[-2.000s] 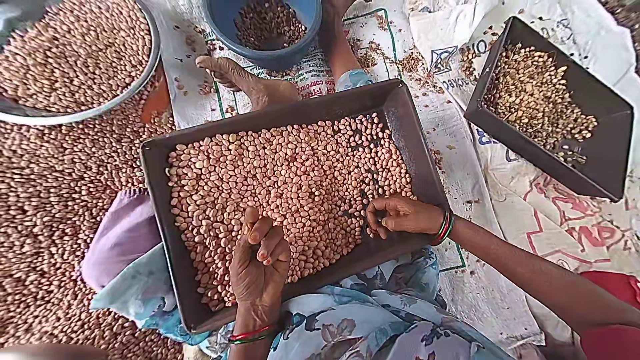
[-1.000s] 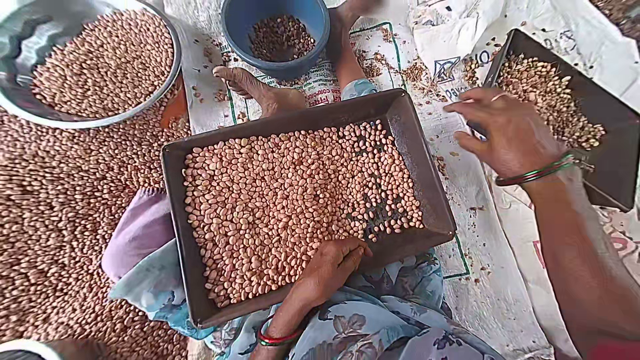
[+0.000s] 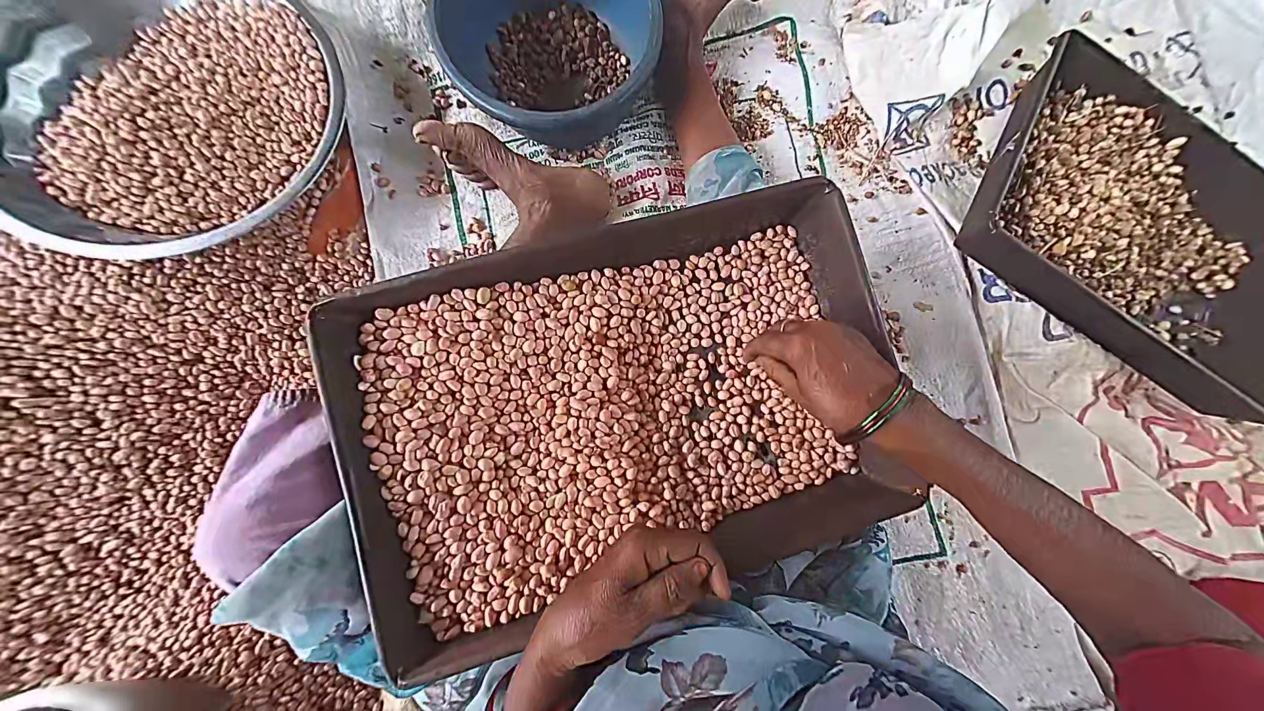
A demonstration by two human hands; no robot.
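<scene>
A dark rectangular tray [image 3: 331, 385] lies across the lap, tilted a little, with a layer of pinkish shelled peanuts [image 3: 533, 415] in it. My right hand [image 3: 825, 375], with green and red bangles at the wrist, touches the peanuts in the right part of the tray, fingers bent down; whether a peanut is between the fingertips cannot be told. Dark tray bottom shows in small gaps beside it. Resting at the near edge of the tray, my left hand [image 3: 642, 588] has its fingers curled, and what is inside them is hidden.
At upper left a metal basin [image 3: 331, 128] of peanuts stands on a wide spread of peanuts [image 3: 118, 425]. A blue bowl [image 3: 553, 123] with dark kernels is beyond the foot. To the right, a second dark tray [image 3: 1096, 331] of discoloured kernels and debris lies on printed sacks [image 3: 963, 592].
My right hand has moved from beside the second tray back to the peanuts on my lap. My left hand, raised over the tray two seconds ago, is now low at its near edge.
</scene>
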